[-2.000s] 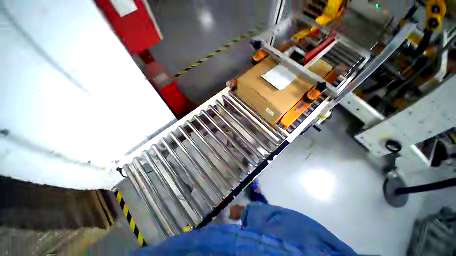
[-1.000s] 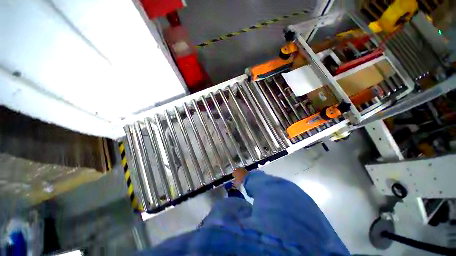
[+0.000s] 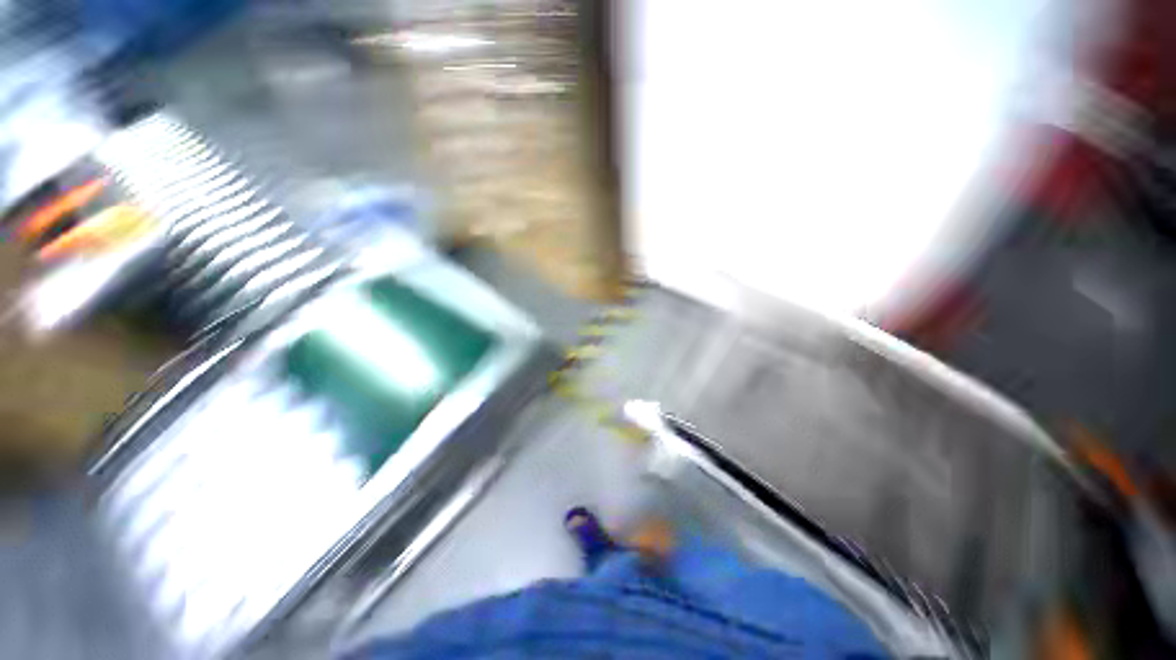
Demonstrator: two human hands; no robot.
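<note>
The frame is strongly blurred. My right hand (image 3: pixel 653 536) is a small blurred patch at the bottom centre, beside the blue clothing; its fingers cannot be made out, and no held thing can be seen. My left hand is not in view. The roller conveyor (image 3: pixel 825 426) runs down to the lower right, its rollers smeared to grey. The white ball transfer table (image 3: pixel 245 496) is at the lower left, with a dark green board (image 3: pixel 393 355) lying at its far end.
A white cabinet-like surface (image 3: pixel 813 142) stands at the top right, with blurred red parts beyond it. Another roller section (image 3: pixel 213 213) is at the upper left, near orange parts. Yellow-black floor tape (image 3: pixel 593 368) and a dark shoe (image 3: pixel 587 531) show between table and conveyor.
The view has swung left. The ball table and green board have come in; the sealer with the carton has gone out. The roller conveyor has shifted right. My right hand stays low near centre.
</note>
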